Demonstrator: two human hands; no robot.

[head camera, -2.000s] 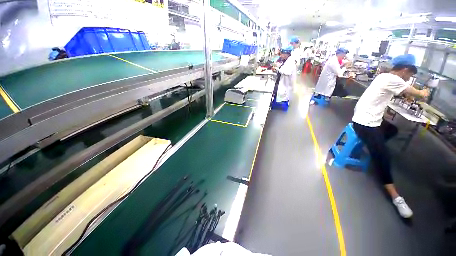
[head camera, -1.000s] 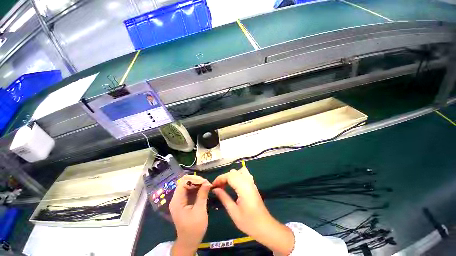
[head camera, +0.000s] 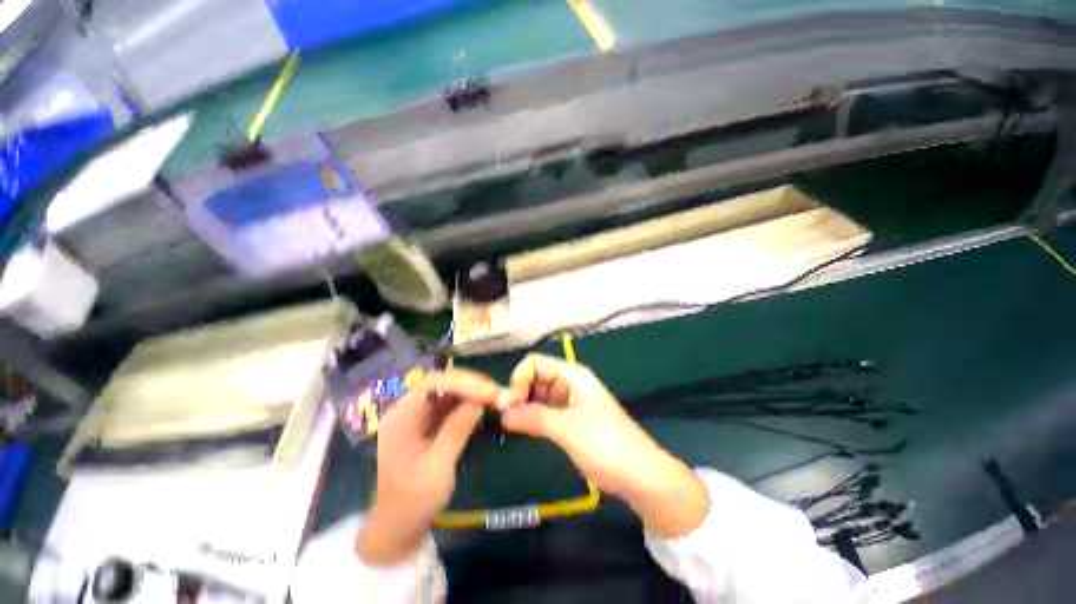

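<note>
My left hand and my right hand meet at the fingertips above the green mat, in front of the button box. The fingers of both hands are pinched together. What lies between them is too small and blurred to make out. Thin black cables lie in a loose bundle on the mat to the right of my right hand, and a second bundle lies nearer the front edge.
The long cream tray lies behind my hands, with a black roll at its left end. The left parts tray holds dark cables. A small fan and instruction card stand behind. A caliper-like tool lies front left.
Two seconds ago the view faced down the aisle with no hands in it; it then turned to the bench. Since one second ago, the view has shifted down and my hands remain together at the fingertips.
</note>
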